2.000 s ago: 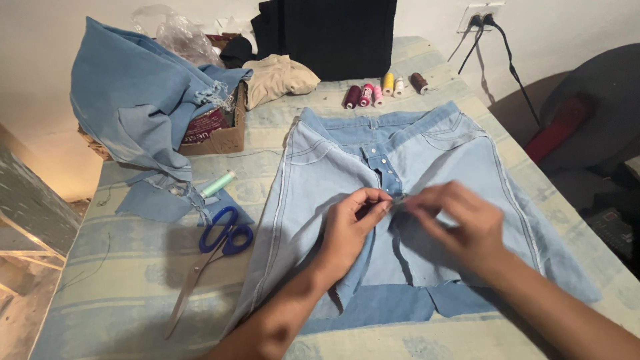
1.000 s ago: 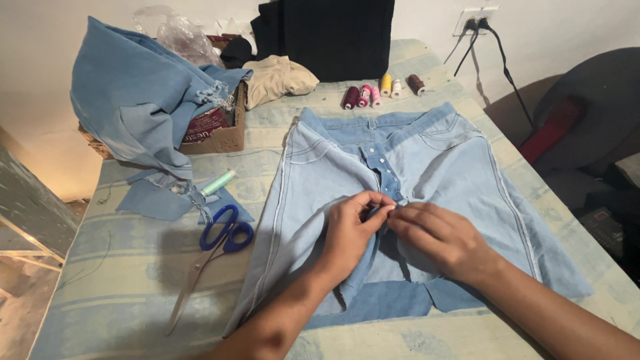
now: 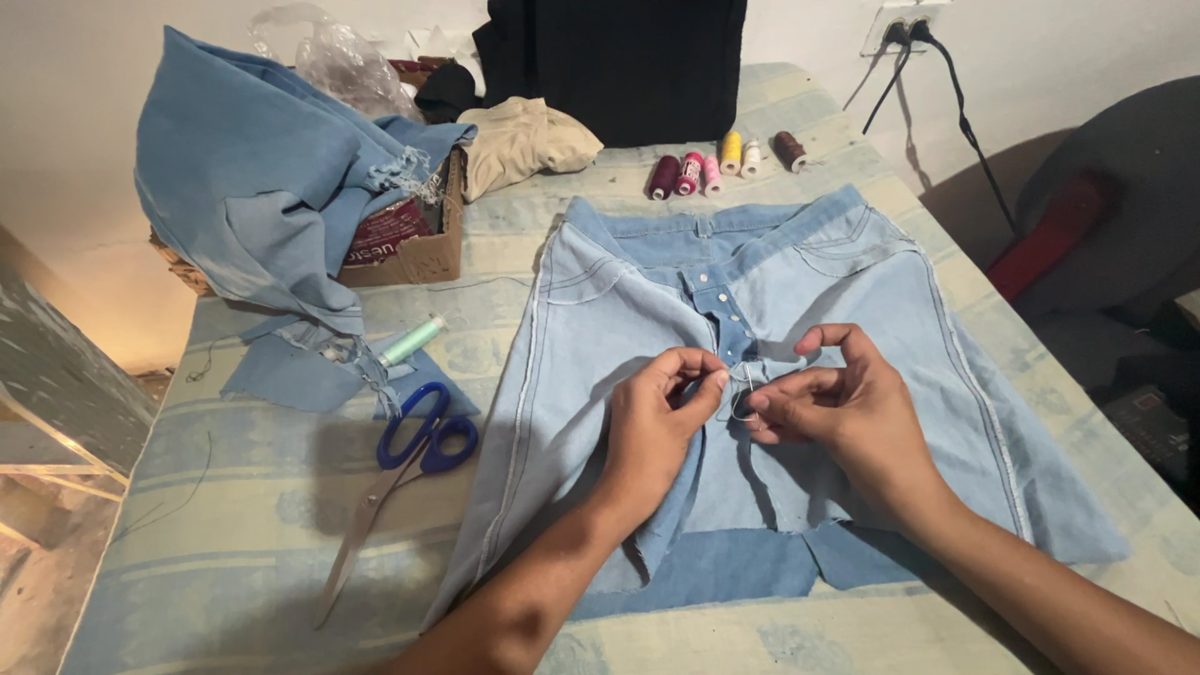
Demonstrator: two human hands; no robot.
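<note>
A light-blue denim garment (image 3: pixel 844 375), with seam edges showing and a buttoned fly, lies spread on the table. At the lower end of the fly, my left hand (image 3: pixel 666 412) pinches the denim edge between thumb and forefinger. Just right of it, my right hand (image 3: pixel 834 394) holds a thin needle (image 3: pixel 749 379) near-upright between thumb and fingers, its forefinger raised and bent. A loop of fine thread hangs between the two hands. Blue-handled scissors (image 3: pixel 403 469) rest left of the garment, beside a mint-green thread spool (image 3: pixel 412 341) on denim scraps (image 3: pixel 291 370).
Behind the garment stand or lie several thread spools (image 3: pixel 731 152). A cardboard box (image 3: pixel 441 258) at the back left bears draped denim (image 3: pixel 253 169), next to beige cloth (image 3: pixel 525 145). Black fabric (image 3: pixel 637 66) is at the back. Plugged cords (image 3: pixel 966 122) hang from a wall outlet.
My right hand was close against the left fingertips a second ago; now its fingers are spread a little to the right, with needle and thread loop showing. My left hand stays at the fly.
</note>
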